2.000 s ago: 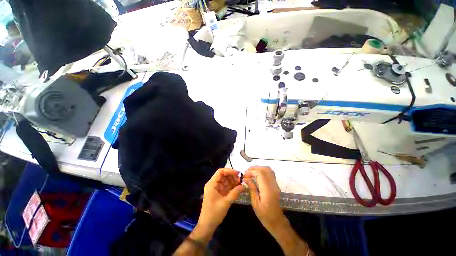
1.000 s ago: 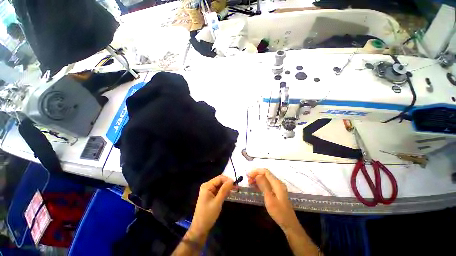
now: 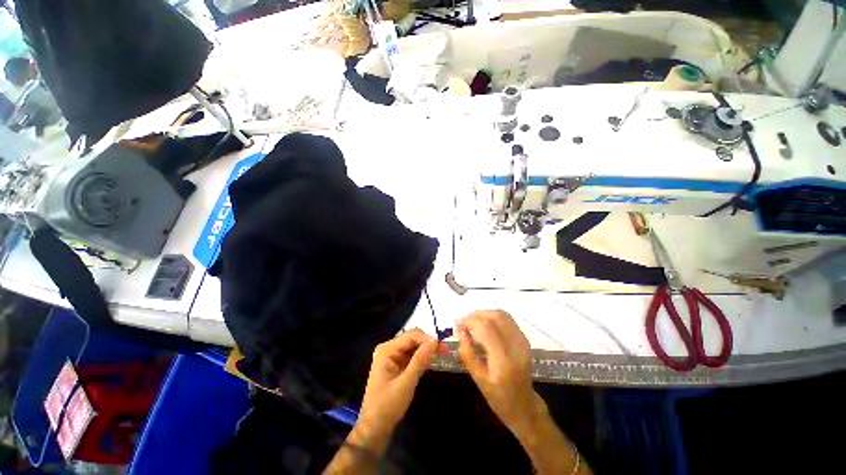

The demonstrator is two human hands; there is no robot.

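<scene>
A large black garment piece [image 3: 320, 250] lies heaped on the white table, left of the needle area. A thin black cord runs from its right edge down to a small dark narrow strip [image 3: 445, 333] at the table's front edge. My left hand [image 3: 397, 371] pinches this strip between thumb and fingertips. My right hand [image 3: 498, 357] is just right of it, fingers curled and fingertips close together near the strip's end; whether they hold anything is too small to tell.
The white sewing machine [image 3: 631, 176] stands at the right. A black fabric band [image 3: 608, 263] bent in a V and red-handled scissors [image 3: 688, 325] lie below it. A grey neighbouring machine [image 3: 116, 199] is at the left. Blue bins [image 3: 176, 417] are below the table.
Since one second ago my right hand has moved slightly left and its fingers have closed near the strip. My left hand still pinches the strip. The view has shifted slightly.
</scene>
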